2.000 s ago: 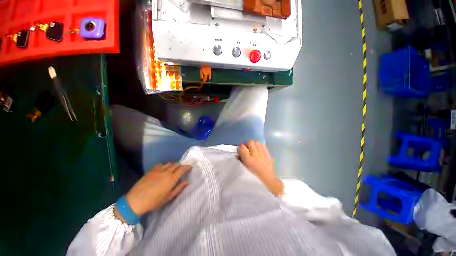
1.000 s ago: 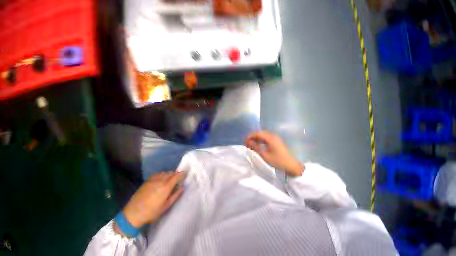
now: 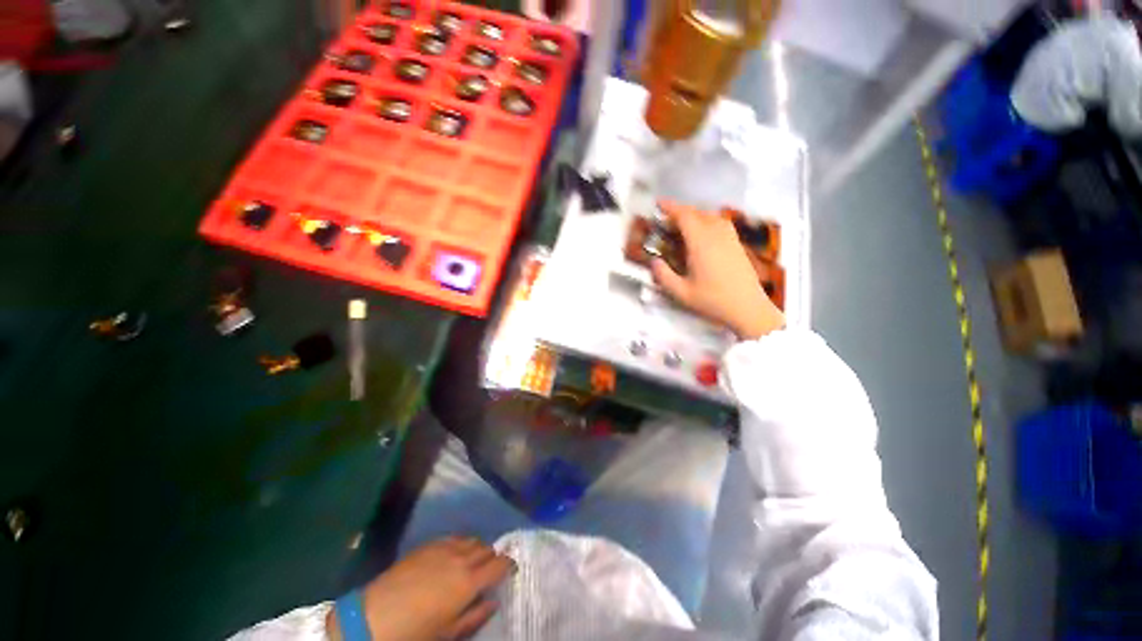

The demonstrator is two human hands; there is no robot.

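Note:
My right hand [image 3: 716,269] reaches over the white press bed [image 3: 589,269], its fingertips at the single brown fixture [image 3: 636,241]. A dark, metallic-looking module [image 3: 660,246] shows at the fingertips; blur hides whether they grip it. The larger brown-orange fixture [image 3: 769,278] lies just right of the hand, partly covered by it. My left hand [image 3: 432,591], with a blue wrist band, rests on my lap, holding nothing visible. The amber-gold press cylinder [image 3: 686,75] stands above the bed.
A red tray [image 3: 357,188] left of the press holds several modules and a purple-white piece [image 3: 456,269]. Pale tweezers [image 3: 357,351] and loose modules [image 3: 301,356] lie on the green bench [image 3: 188,501]. A gold sheet [image 3: 532,366] is beside the press. A person's white sleeve [image 3: 1083,75] is upper right.
My right hand has moved from my lap up and forward to the fixture on the press bed. My left hand stays on my lap. The view now shows more tray and press.

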